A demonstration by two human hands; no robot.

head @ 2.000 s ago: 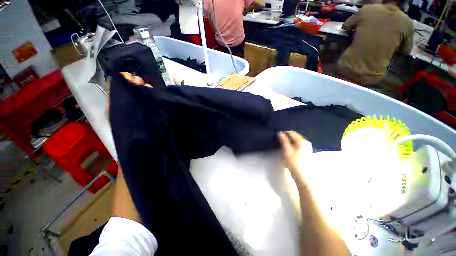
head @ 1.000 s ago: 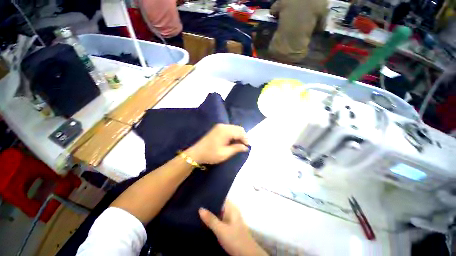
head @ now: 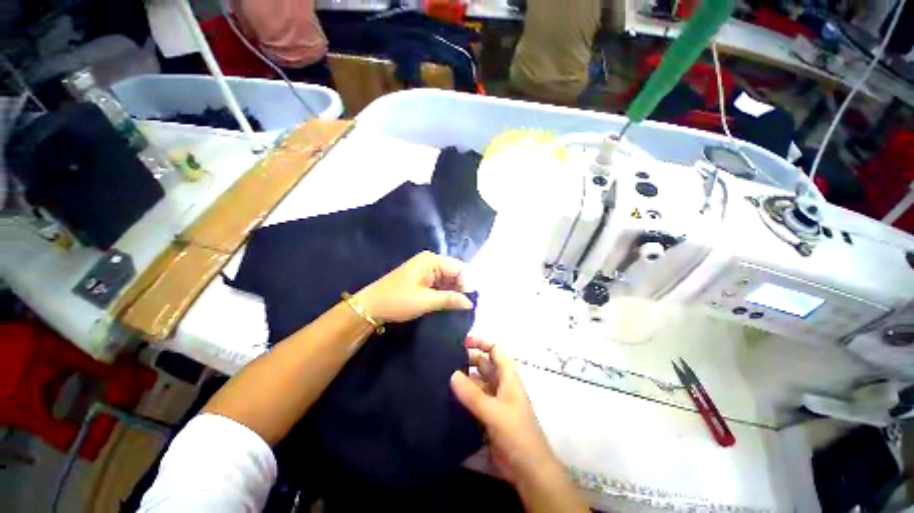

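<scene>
Dark navy fabric panels (head: 361, 391) lie on the white sewing table and hang over its front edge. My left hand (head: 426, 289) pinches the fabric's right edge near its upper corner. My right hand (head: 491, 396) holds the same edge a little lower, thumb and fingers close together at the cloth. Both hands are left of the white sewing machine (head: 702, 250); the fabric is not under its needle. Thread snips (head: 704, 403) with red handles lie on the table right of my hands.
A long brown cardboard strip (head: 236, 225) crosses the table at left. A black box-like object (head: 85, 170) stands beyond it. A pale blue bin (head: 401, 105) is behind the table. A bright yellow-green round object (head: 516, 170) and a green-handled tool (head: 681, 60) stand near the machine.
The fabric has gone from being held up and spread to lying on the table. Both hands now meet at its right edge. The view has turned right, bringing the machine and snips into sight.
</scene>
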